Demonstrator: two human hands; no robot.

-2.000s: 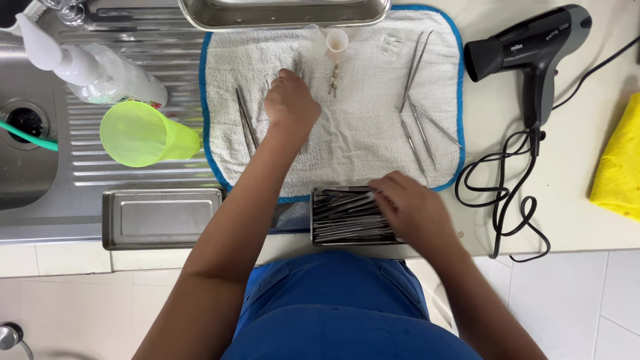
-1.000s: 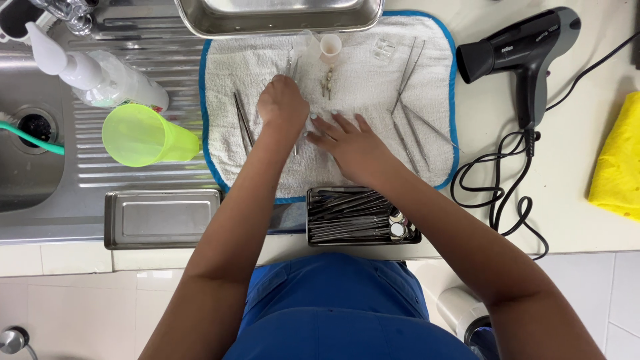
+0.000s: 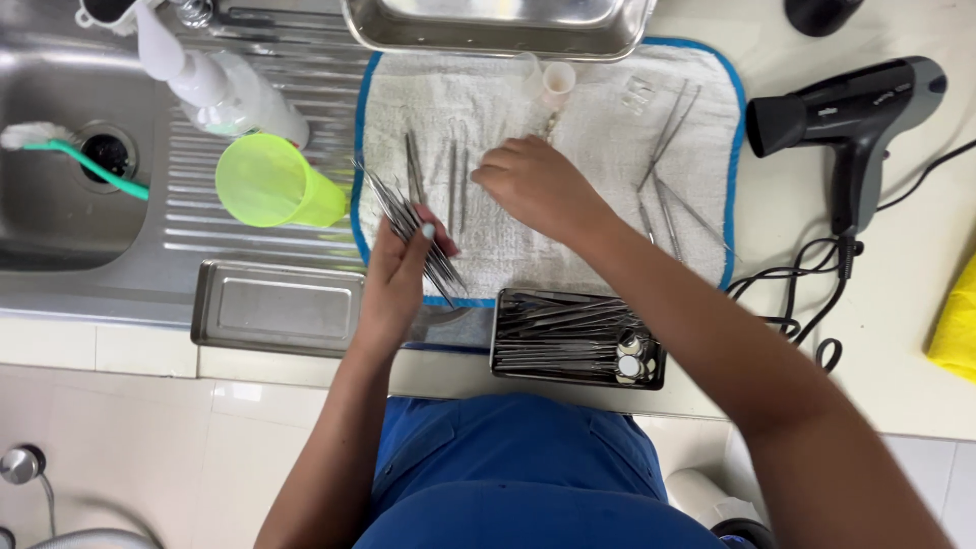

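A bundle of thin metal dental instruments (image 3: 415, 236) is in my left hand (image 3: 400, 259), over the left edge of a white towel (image 3: 579, 252) with blue trim. My right hand (image 3: 534, 183) is above the towel's middle, fingers bent down; whether they grip anything is hidden. Just left of it lie thin instruments (image 3: 457, 183), with tweezers (image 3: 414, 168) farther left. More tweezers (image 3: 669, 137) and slim tools (image 3: 667, 217) rest on the towel's right side. A metal tray (image 3: 496, 366) full of instruments and dental mirrors sits below. Small plastic cups (image 3: 559, 78) stand near the towel's top.
A steel pan (image 3: 496, 49) borders the towel's top. At left are a metal lid or shallow tray (image 3: 282, 309), green cup (image 3: 267, 183), pump bottle (image 3: 236, 99) and sink (image 3: 46, 221) with a brush (image 3: 91, 164). A hair dryer (image 3: 854, 122) and its cord lie right.
My left hand has moved toward the towel's lower left and now holds a bundle of instruments. My right hand, at the instrument tray two seconds ago, has moved up over the towel.
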